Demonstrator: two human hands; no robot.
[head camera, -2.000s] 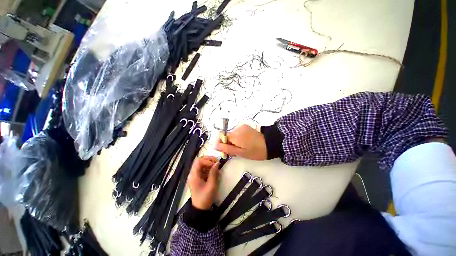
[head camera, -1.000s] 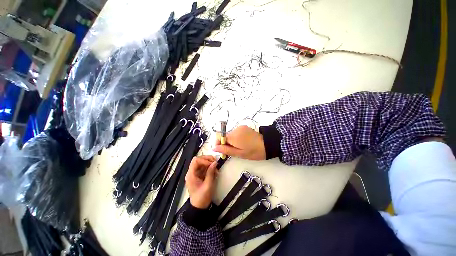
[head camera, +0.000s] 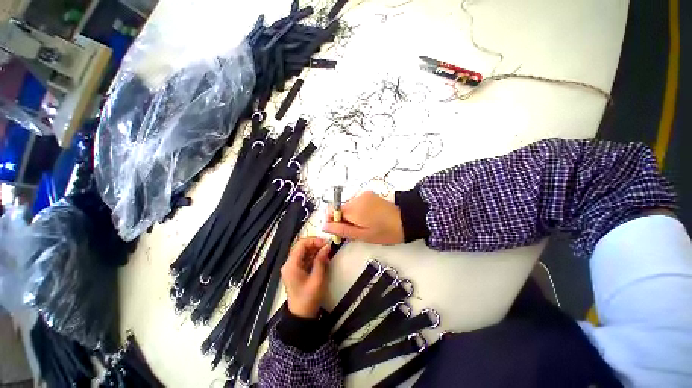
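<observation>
My right hand (head camera: 366, 217) is closed around a small pale-yellow handle with a grey end (head camera: 338, 198), held upright. My left hand (head camera: 305, 274) is just below it and pinches the end of a black webbing strap (head camera: 334, 248) between thumb and finger. The tool's lower end is at the strap; the exact contact is hidden by the fingers. Several black straps with silver rings (head camera: 364, 295) lie fanned to the right of my left wrist. A larger pile of ringed straps (head camera: 235, 220) lies to the left of my hands.
Red-and-black thread snips (head camera: 453, 71) lie on the pale table (head camera: 554, 45), tied to a tan cord (head camera: 550, 80). Dark thread ends (head camera: 372, 110) are scattered above my hands. A clear plastic bag (head camera: 178, 121) covers straps at upper left. More bagged straps (head camera: 68, 265) are at far left.
My hands stay in nearly the same place. The tool and my right hand have shifted very slightly, and my left hand has moved a little to the left.
</observation>
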